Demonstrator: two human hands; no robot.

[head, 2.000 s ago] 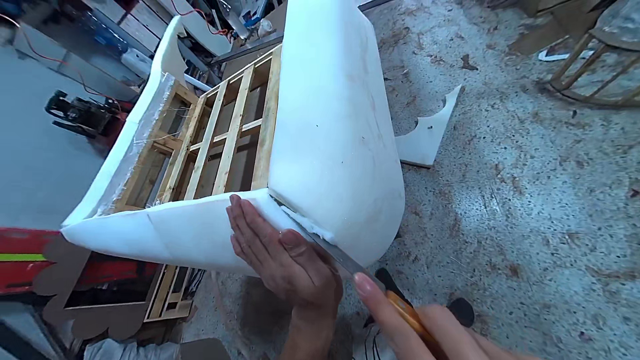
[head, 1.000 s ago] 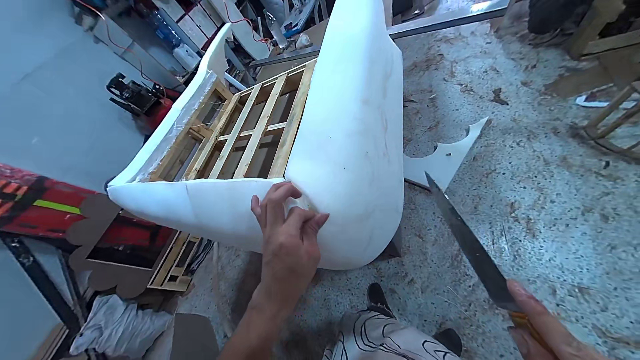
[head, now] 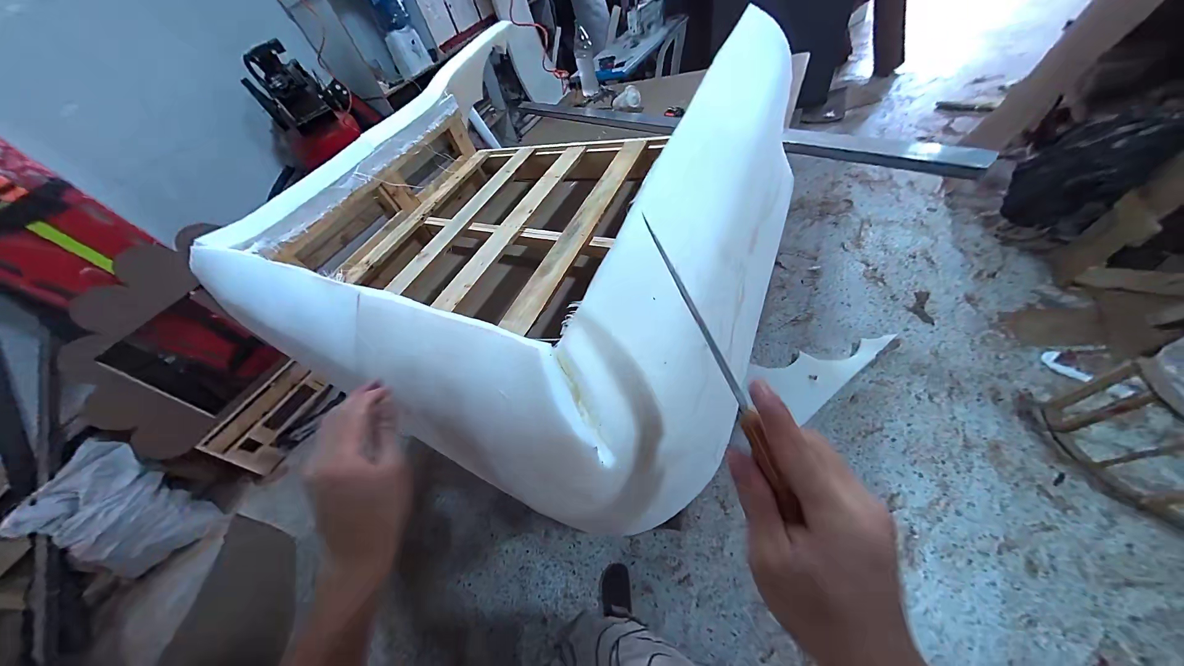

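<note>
A long knife (head: 696,319) with a wooden handle is in my right hand (head: 819,518), its blade pointing up and away over the white foam. My left hand (head: 361,481) is blurred, its fingers drawn together in front of the padded front edge; whether it holds something small cannot be told. The sofa or chair frame (head: 546,268) has bare wooden slats, with white foam padding (head: 444,342) along the front and a padded side (head: 717,240) at the right. Where these two meet, a gap with a yellowish edge (head: 581,398) shows beside a curved fold in the foam.
A notched white foam offcut (head: 823,375) lies on the speckled floor right of the frame. Farther right is a round wooden stool or chair part (head: 1101,425). A metal bar (head: 888,153) extends behind the frame. Crumpled cloth (head: 111,504) and a small wooden frame (head: 264,416) are at left.
My left hand has left the foam corner and moved left. The knife, at the corner two seconds ago, is now raised in my right hand. The corner gap has become visible.
</note>
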